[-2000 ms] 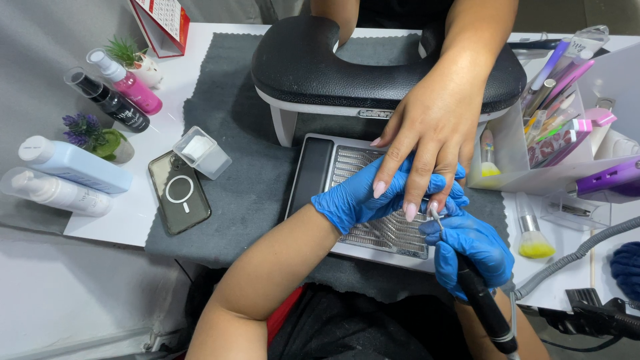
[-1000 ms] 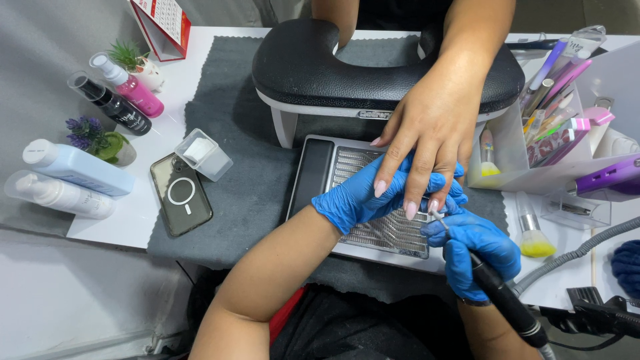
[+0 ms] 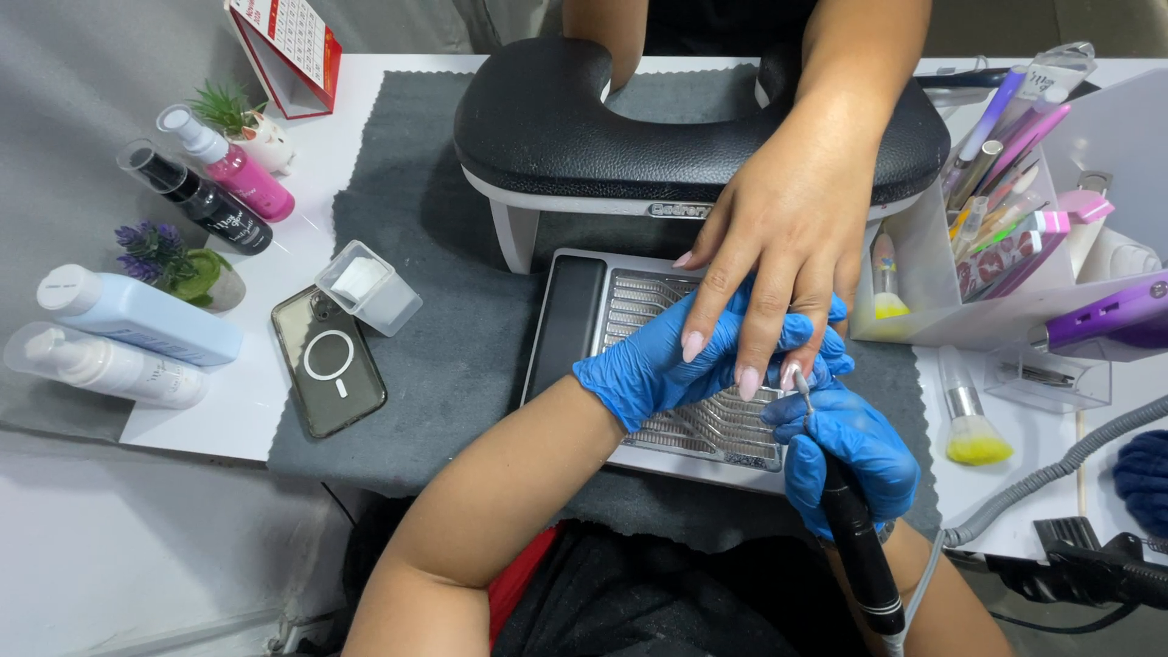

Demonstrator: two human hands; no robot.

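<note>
My left hand [image 3: 671, 351], in a blue glove, lies under another person's hand [image 3: 789, 214] and holds its fingers from below. In my gloved right hand [image 3: 853, 452] is a black electric nail drill [image 3: 856, 538], its tip at the pale pink nail of one of that person's fingers. Below the hands lies a nail dust collector with a metal grille [image 3: 703, 438]. That person's forearm crosses a black padded armrest [image 3: 566, 128] on white legs. My left fingertips are partly hidden under the other hand.
A phone [image 3: 330, 365] and a small clear plastic box [image 3: 388, 301] lie on the left of the grey mat [image 3: 411, 228]. Bottles [image 3: 146, 315], small plants and a desk calendar stand beyond. To the right are an organizer [image 3: 958, 319], a yellow-tipped brush [image 3: 972, 424] and the drill's coiled cord [image 3: 1049, 470].
Against two seconds ago, my right hand and the nail drill have shifted slightly and turned, still at the other person's fingertips. My left hand keeps its hold in about the same place.
</note>
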